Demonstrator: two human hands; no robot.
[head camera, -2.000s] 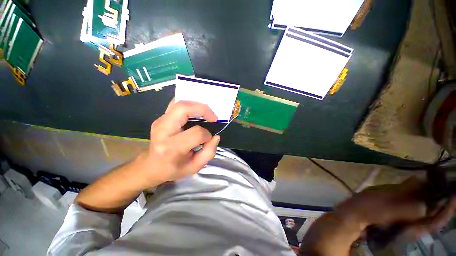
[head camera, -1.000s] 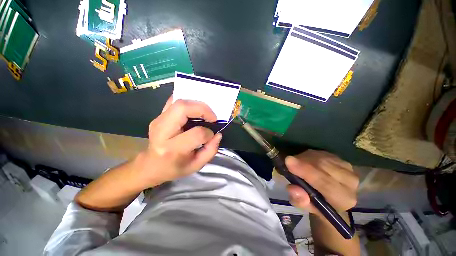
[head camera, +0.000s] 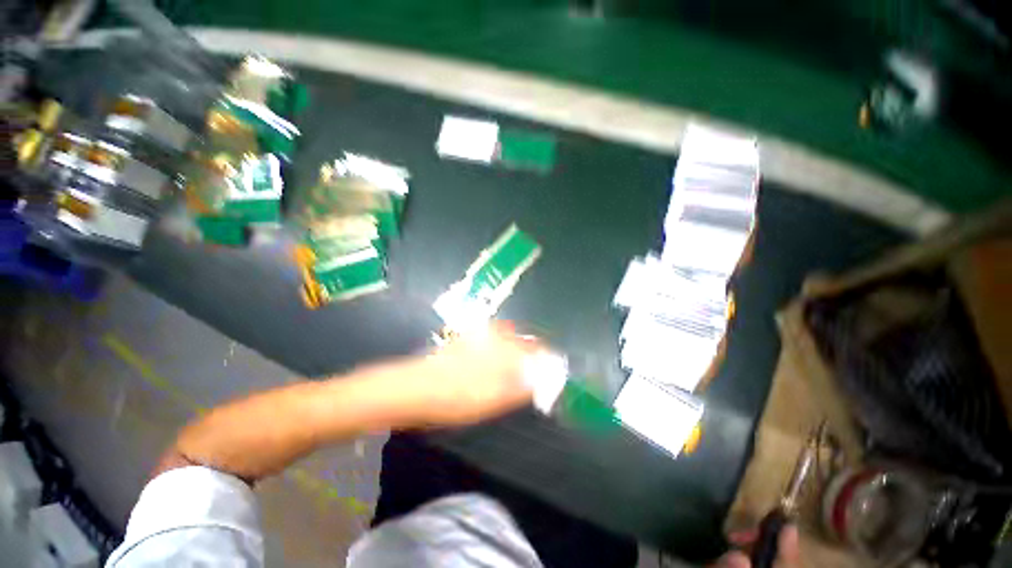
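Note:
My left hand (head camera: 488, 372) is blurred in the middle of the bench, over the left part of a white display (head camera: 545, 379) with a green board (head camera: 588, 408) on its right. The blur hides whether its fingers grip the display. A further green board with a white end (head camera: 502, 264) lies just above the hand. My right hand (head camera: 786, 548), cut off by the bottom edge at lower right, holds the dark handle of the soldering iron (head camera: 766, 537), its metal shaft pointing up beside a red-rimmed round item (head camera: 877, 513).
Fanned white displays (head camera: 710, 200) stand right of centre, one loose display (head camera: 660, 415) below them. Green-backed parts (head camera: 351, 273) lie in heaps at left, beside a clear tray (head camera: 117, 178). A display-and-board assembly (head camera: 467, 139) lies farther back. A black grille (head camera: 904, 366) is at right; the green conveyor (head camera: 499, 28) runs behind.
The view has swung up and widened to show the whole bench. The iron has left the joint and moved to the lower right. The left hand is now blurred over the display's left part.

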